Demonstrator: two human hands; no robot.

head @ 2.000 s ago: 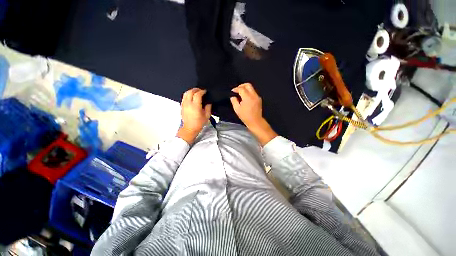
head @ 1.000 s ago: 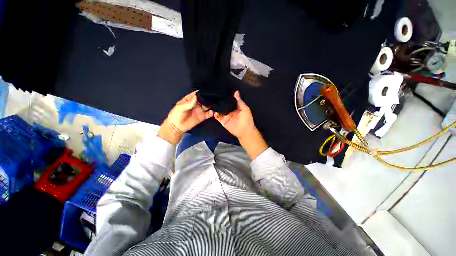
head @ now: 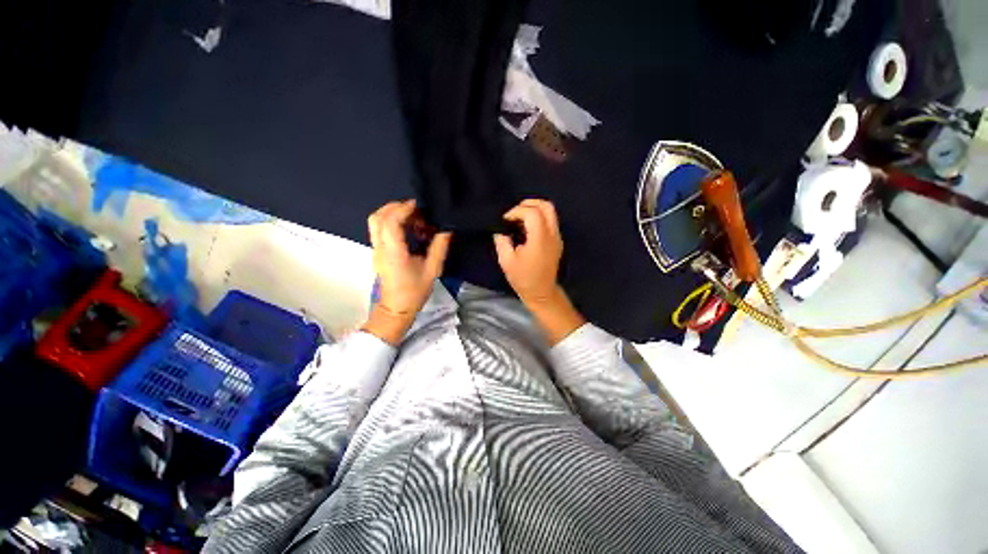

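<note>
A narrow black garment piece (head: 455,108) runs from the top edge of the view down to my hands, hard to tell from the dark table cover. My left hand (head: 405,260) pinches the left corner of its near end. My right hand (head: 531,254) pinches the right corner. The short near edge lies roughly straight between them. The fingertips are partly hidden in the black cloth. The steam iron (head: 699,206) rests to the right of my right hand, with an orange-brown handle and a blue top.
White tape rolls (head: 832,202) stand at the right edge, near a gauge (head: 946,149). Yellow hoses (head: 867,327) run right from the iron. Red and yellow loops (head: 702,308) lie below it. Torn white patches (head: 542,97) show beyond my hands. Blue crates (head: 195,379) and a red one (head: 103,330) are at lower left.
My hands have moved apart from close together at the cloth's near end, each now at one corner, and that end is drawn straighter. The view has shifted slightly.
</note>
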